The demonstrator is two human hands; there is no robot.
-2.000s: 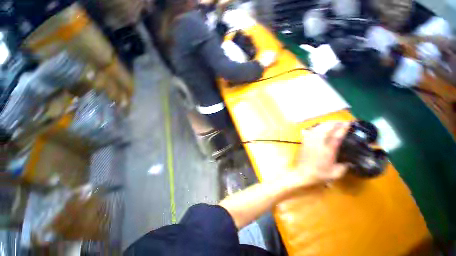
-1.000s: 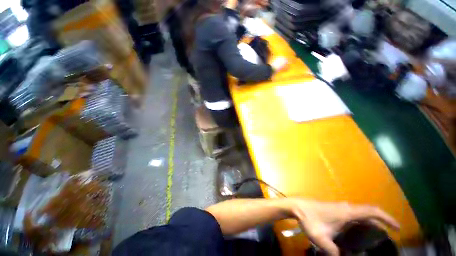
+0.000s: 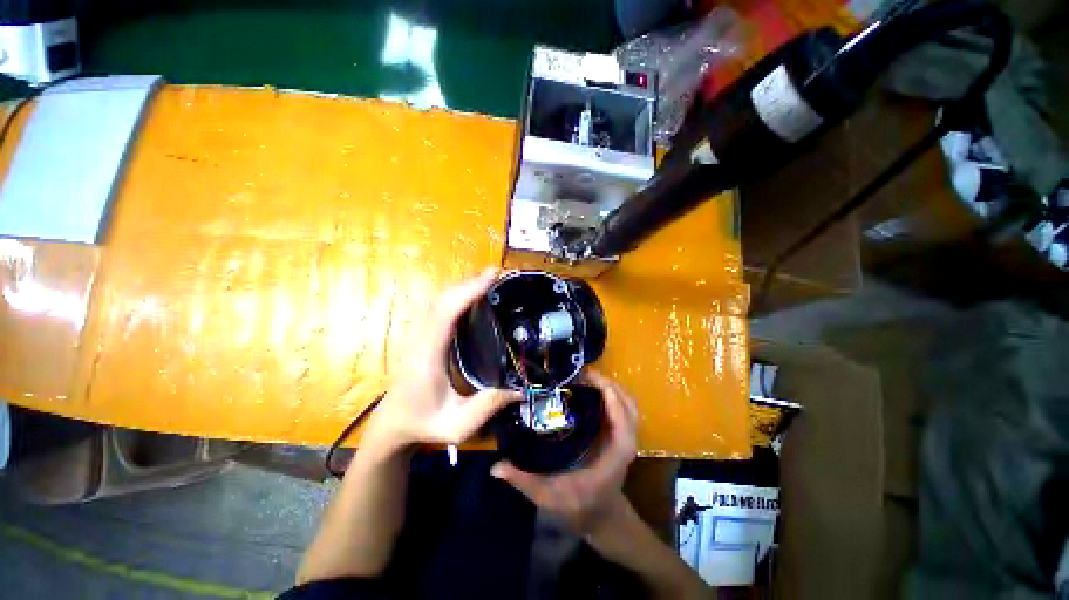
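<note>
A black round housing (image 3: 533, 322) is at the near edge of the orange-covered bench, its open side facing up, showing small parts, wires and screw posts. My left hand (image 3: 428, 387) grips its left side. My right hand (image 3: 592, 469) holds a smaller black round part (image 3: 549, 440) just below it, with a white connector piece and thin wires between the two. A silver-grey screw feeder (image 3: 586, 158) stands behind. A thick black electric screwdriver (image 3: 727, 141) slants down with its tip at the feeder's front.
The orange bench (image 3: 281, 258) extends left, with a white sheet (image 3: 73, 158) at its far left. Green surface (image 3: 258, 47) lies behind. Right are an open carton (image 3: 826, 469) and a printed carton piece (image 3: 729, 527). A stool (image 3: 164, 463) stands below left.
The view has swung from along the bench to its feeder end. My right hand has come into view, and both hands now hold the black parts, which show their open insides.
</note>
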